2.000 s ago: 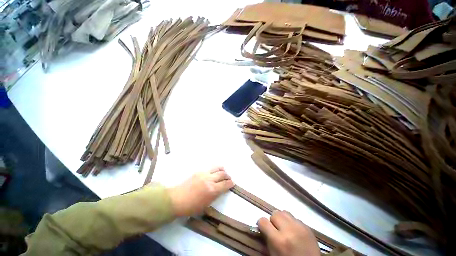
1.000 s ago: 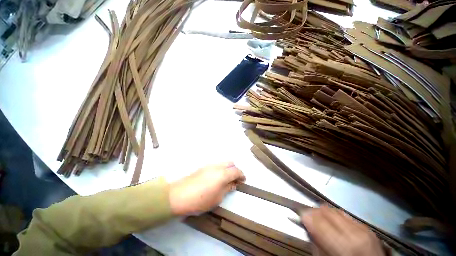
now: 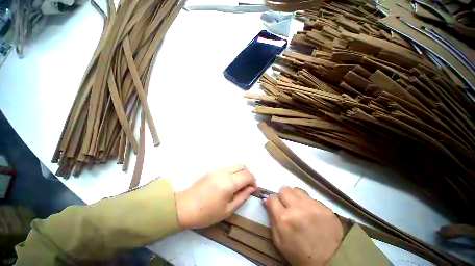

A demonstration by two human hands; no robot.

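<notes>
My left hand (image 3: 216, 197) pinches the end of a narrow brown strap (image 3: 261, 193) near the table's front edge. My right hand (image 3: 304, 226) is close beside it, fingertips almost touching the left ones at the same strap end. A small pale tip shows at the right fingertips; what tool it belongs to is hidden in the hand. A short row of straps at the table edge (image 3: 242, 235) lies flat below both hands, partly covered by the right one.
A loose strap bundle (image 3: 104, 98) lies at left. A large strap pile (image 3: 359, 98) fills the right. Two long straps (image 3: 312, 179) curve beyond my right hand. A black smartphone (image 3: 255, 60) lies between the piles, beside a whitish crumpled wrapper (image 3: 276, 23). The white table's edge (image 3: 44, 161) curves at left.
My right hand has moved left along the strap, back to my left hand. My left hand still holds the strap end. The view has tilted down, so the piles appear higher.
</notes>
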